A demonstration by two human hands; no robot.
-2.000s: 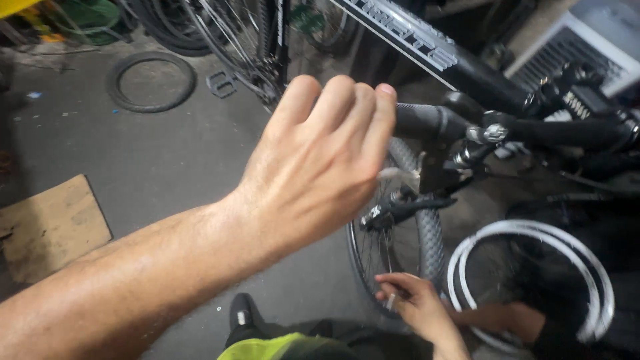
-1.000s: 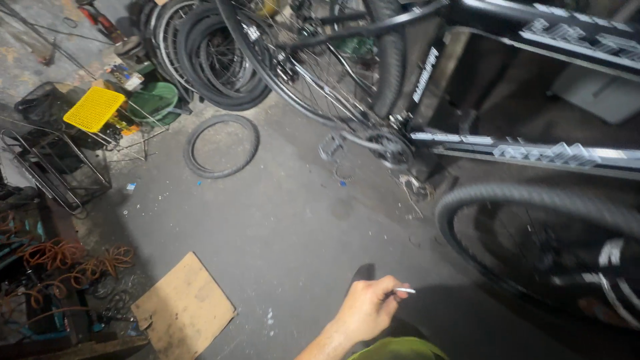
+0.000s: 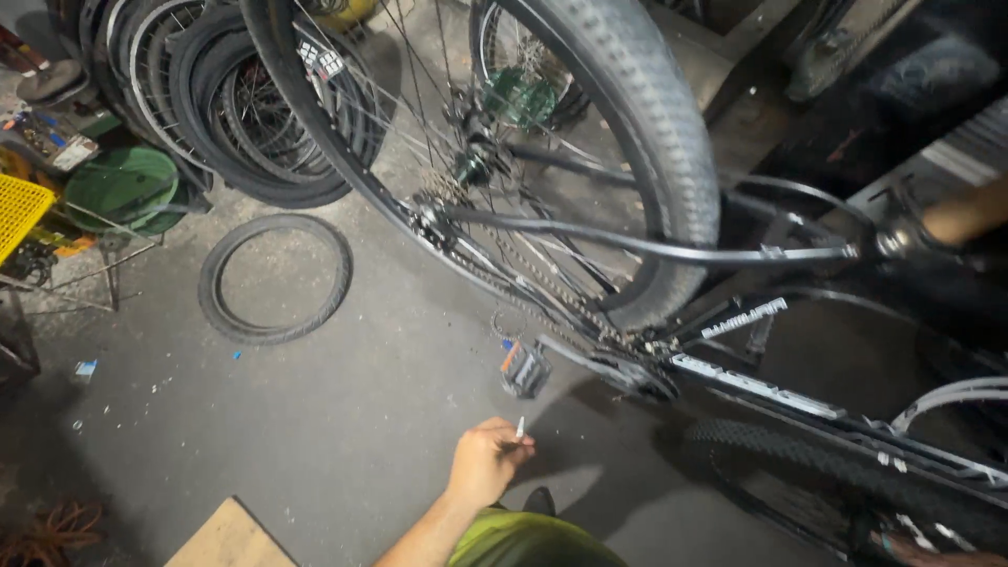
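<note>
My left hand (image 3: 490, 461) is low in the middle of the view, fingers closed on a small white stick (image 3: 520, 427). Just above it hangs a bicycle pedal (image 3: 526, 370) on its crank. The black mountain bike is tilted, with its knobby rear tyre (image 3: 669, 134) large at the top and its chain (image 3: 543, 291) and sprockets below. At the right edge, a blurred bare hand or forearm (image 3: 969, 216) is beside the upper end of the frame's stays; whose it is and what it holds cannot be told. No other part surely shows my right hand.
A loose tyre (image 3: 340, 276) lies on the floor, with stacked tyres and wheels (image 3: 193, 118) behind. A green basin (image 3: 122, 193) and a yellow plastic crate (image 3: 22, 213) are at the left. Cardboard (image 3: 230, 539) lies at the lower left, another knobby tyre (image 3: 795, 465) at the lower right.
Two seconds ago my left hand was closed around a handlebar grip; it is now away from it. The bike's rear wheel has come up larger and nearer. The view has swung strongly.
</note>
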